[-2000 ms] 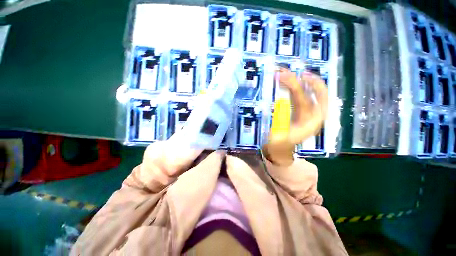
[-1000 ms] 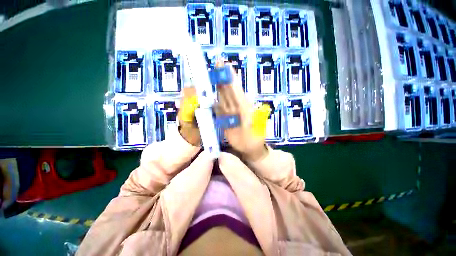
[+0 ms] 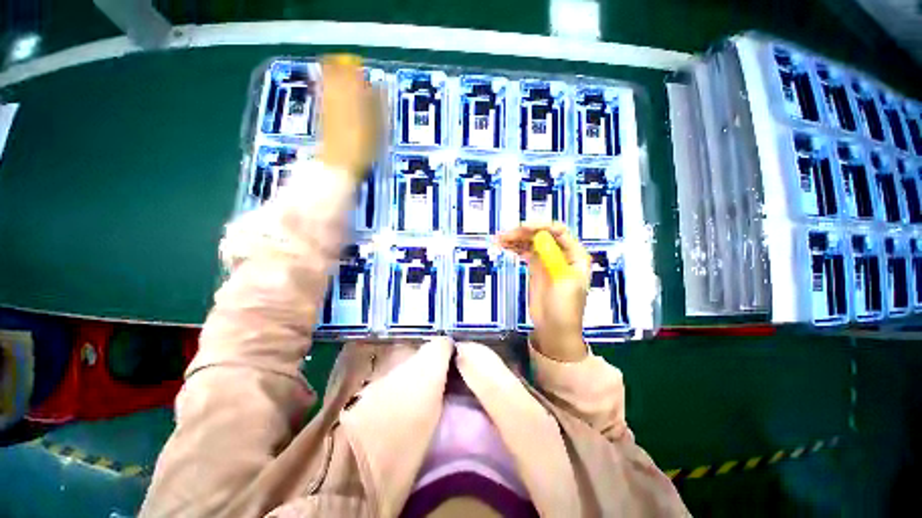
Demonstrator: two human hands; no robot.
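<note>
A clear tray (image 3: 643,202) of phone-sized display modules lies flat before me. The modules have blue edges, black parts and small labels; one sits in the top-left pocket (image 3: 293,105). My left hand (image 3: 349,116) is over the tray's top row, second column, with a yellow finger cot at its far end. It is blurred and hides that pocket, so I cannot tell if it holds anything. My right hand (image 3: 556,283) is over the bottom row towards the right, fingers bent leftward, with a yellow cot. I see nothing held in it.
Ridged clear trays (image 3: 716,192) stand right of the tray, beside a filled tray stack (image 3: 789,202). A pale rail (image 3: 404,35) runs along the far side of the green bench (image 3: 121,202). A red stool (image 3: 86,374) is at the lower left.
The hands have moved apart, left hand to the far left of the tray, right hand rightward. The blue-and-white pieces between them are no longer seen there. A module now shows in the formerly white top-left pocket.
</note>
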